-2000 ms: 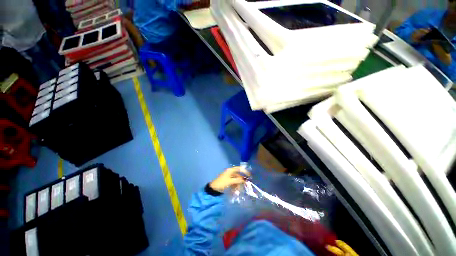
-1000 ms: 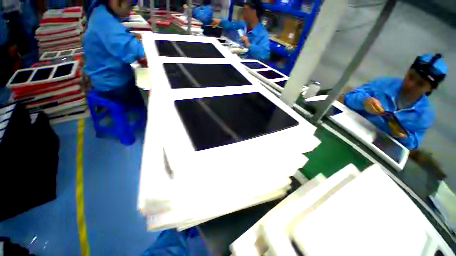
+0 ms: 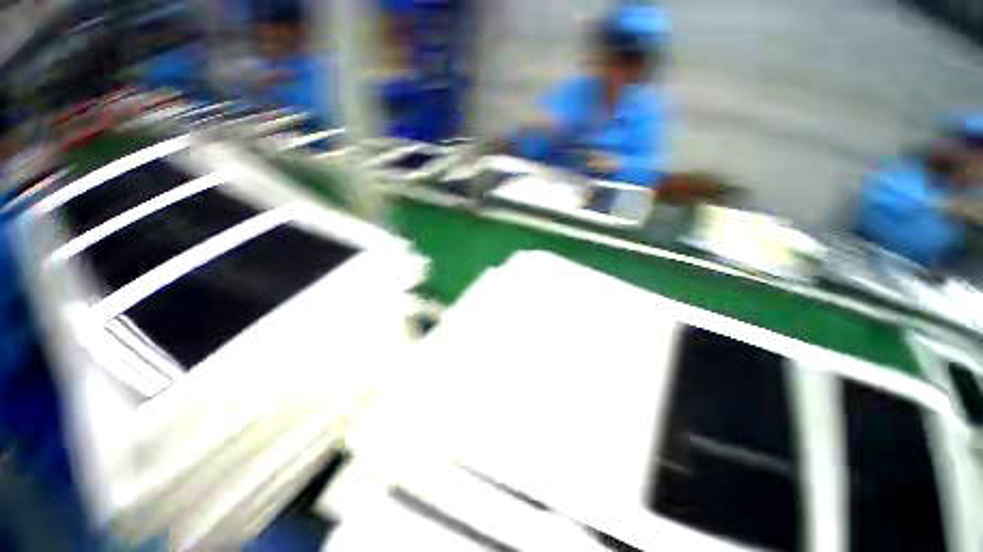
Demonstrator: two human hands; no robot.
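The picture is blurred by motion and neither of my hands is in view. Nearest in front of me is a white foam tray (image 3: 507, 377) on a stack. A black-screened tablet (image 3: 724, 437) lies in one of its pockets, and a second tablet (image 3: 889, 464) lies to its right. On the left stands another stack of white foam trays (image 3: 280, 399). Its top tray holds three dark tablets in a row, the nearest tablet (image 3: 232, 283) showing a glossy black screen.
The green conveyor line (image 3: 647, 275) runs behind the stacks. Across it a person in a blue smock (image 3: 614, 119) sits by a narrow tray (image 3: 561, 194). Another person (image 3: 911, 210) is at the far right. A pale post (image 3: 354, 108) stands beyond the left stack.
The view has swung to the right and the left stack has shifted left in it. Tablets in the right-hand tray now show. My hands and the clear plastic, seen two seconds ago, are out of view.
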